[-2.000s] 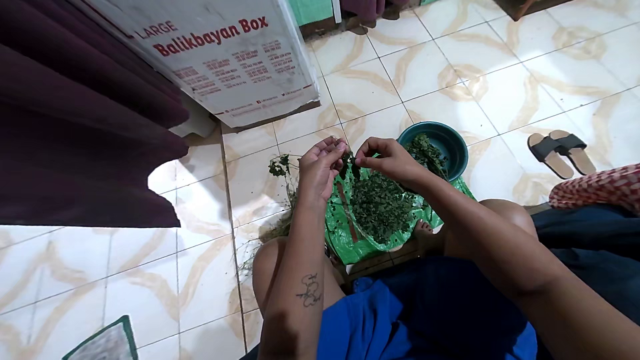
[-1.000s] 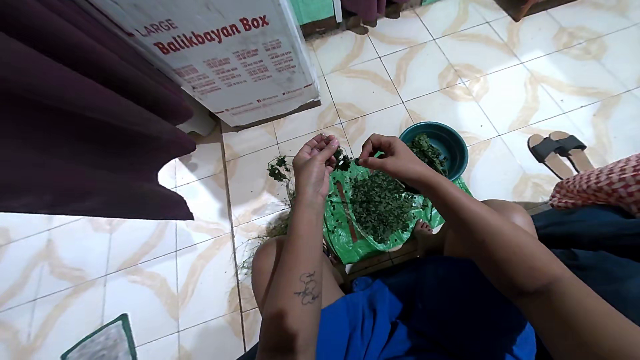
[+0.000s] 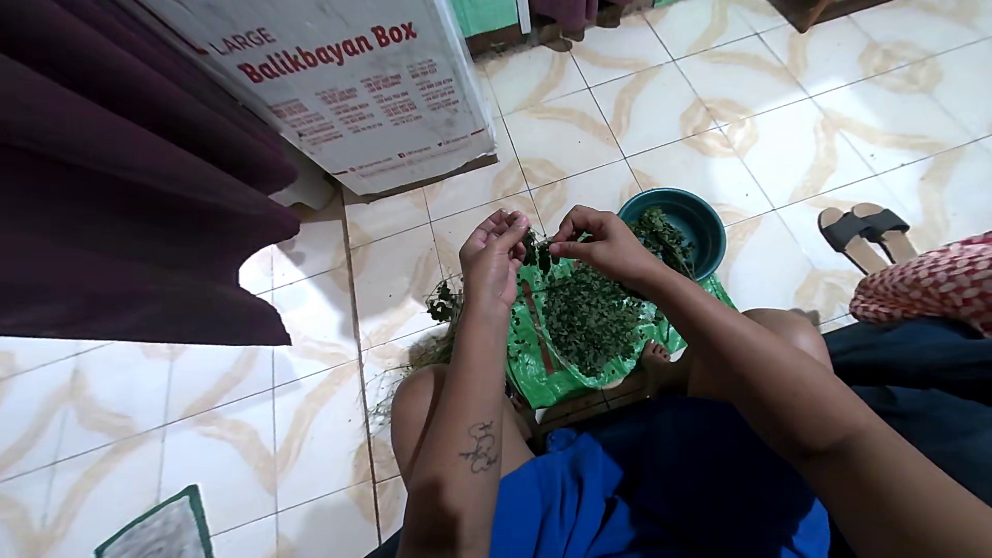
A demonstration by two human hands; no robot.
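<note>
My left hand (image 3: 496, 252) is raised with its fingers closed on a leafy green sprig (image 3: 539, 252). Close to its right, my right hand (image 3: 601, 242) pinches the leaves of the same sprig between thumb and forefinger. Under the hands, a heap of small green leaves (image 3: 593, 322) lies on a green plastic bag (image 3: 535, 380) spread on the floor. Behind my right hand stands a dark green plastic basin (image 3: 709, 232) with leafy stems (image 3: 663, 236) inside. Thin stems with some leaves (image 3: 442, 306) lie left of the bag, partly hidden by my left arm and knee.
A large printed cardboard box (image 3: 387, 101) stands at the upper left beside a purple curtain (image 3: 116, 194). A pair of sandals (image 3: 868, 232) is on the tiled floor (image 3: 651, 116) at right, near red-and-white patterned cloth (image 3: 930, 279). A green-edged mat (image 3: 167, 531) lies at lower left.
My right hand's fingertips, a little apart from the left hand's a second ago, are now at the sprig's leaves. The curtain's lower edge has shifted.
</note>
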